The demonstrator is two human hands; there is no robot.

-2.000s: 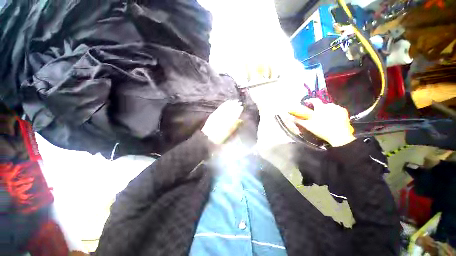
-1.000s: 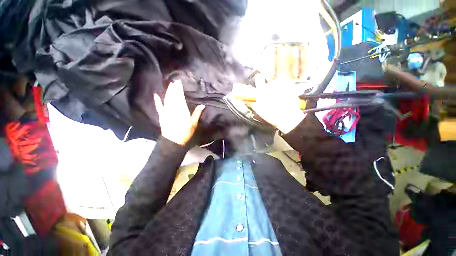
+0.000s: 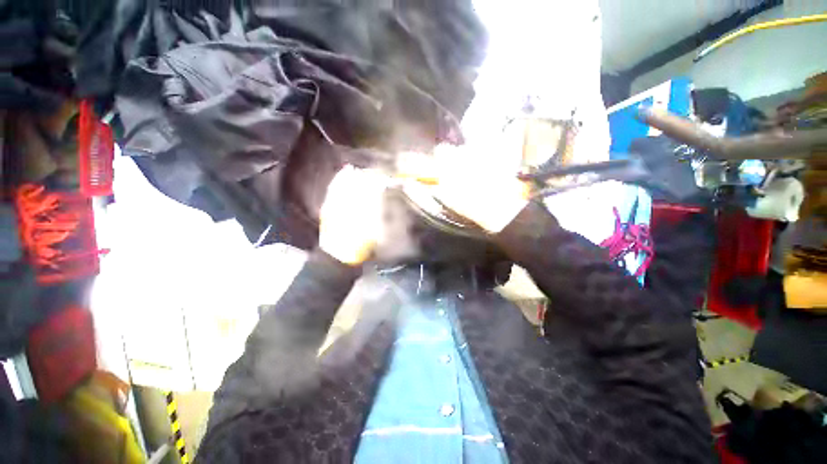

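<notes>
A large heap of black cloth, a garment (image 3: 236, 118), lies in front of me and to the left. My left hand (image 3: 349, 213) is on the near edge of the cloth, overexposed; whether its fingers grip the cloth is unclear. My right hand (image 3: 485, 190) is closed around the handle of the steam iron (image 3: 431, 201), which rests on the cloth just right of my left hand. Only the iron's curved metal edge and part of its yellowish handle show. Pale steam drifts over the hands and cloth.
The white table cover (image 3: 199, 281) shows at left. The iron rest (image 3: 547, 140) stands beyond my right hand. Purple-red loops (image 3: 626, 243) lie on a light blue tray at right. Dark lines run right from the iron. Red crates (image 3: 63, 231) stand at left.
Two seconds ago the iron was right of the cloth; my right hand has brought it left onto the garment. My left hand, spread flat one second ago, is now closer to the iron. Steam has thickened.
</notes>
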